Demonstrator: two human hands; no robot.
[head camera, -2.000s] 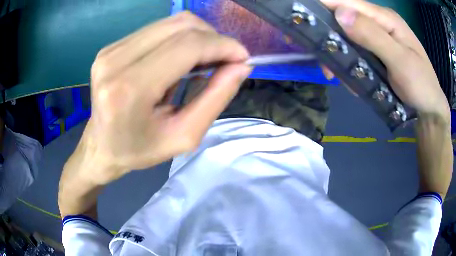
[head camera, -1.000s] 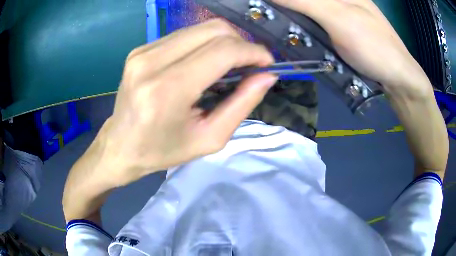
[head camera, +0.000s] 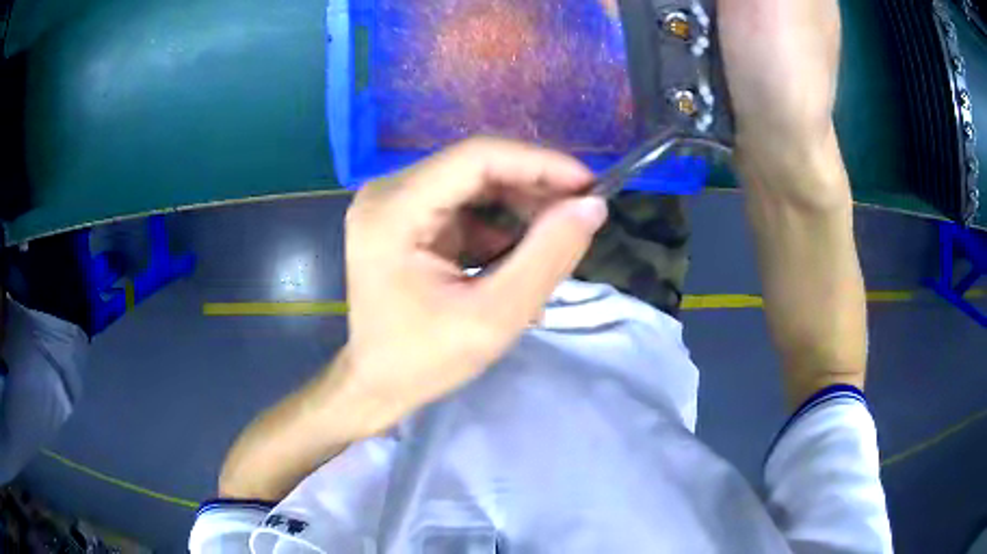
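Observation:
My left hand (head camera: 465, 271) pinches dark tweezers (head camera: 636, 165) that point right, their tips at the lower end of a dark grey bar (head camera: 649, 70). Whether the tips touch a part is unclear. The bar stands nearly upright in view, its top cut off by the upper edge. Two brass-centred components (head camera: 679, 25) (head camera: 685, 103) with shiny silver bits show on it. My right hand (head camera: 781, 76) is beside the bar and holds it, its fingers mostly cut off at the top. The bar overlaps the right side of a blue bin (head camera: 344, 97) with fine copper-coloured pieces inside.
The green bench (head camera: 173, 119) spans the top. A dark ribbed block (head camera: 920, 97) with a row of silvery parts lies at the far right. Blue supports (head camera: 157, 265) stand below the bench. A person's sleeve (head camera: 43, 373) shows at the left edge.
The bar has turned more upright and moved up, with my right hand moving up and left. My left hand and the tweezers have moved right and slightly down. More of the bin shows.

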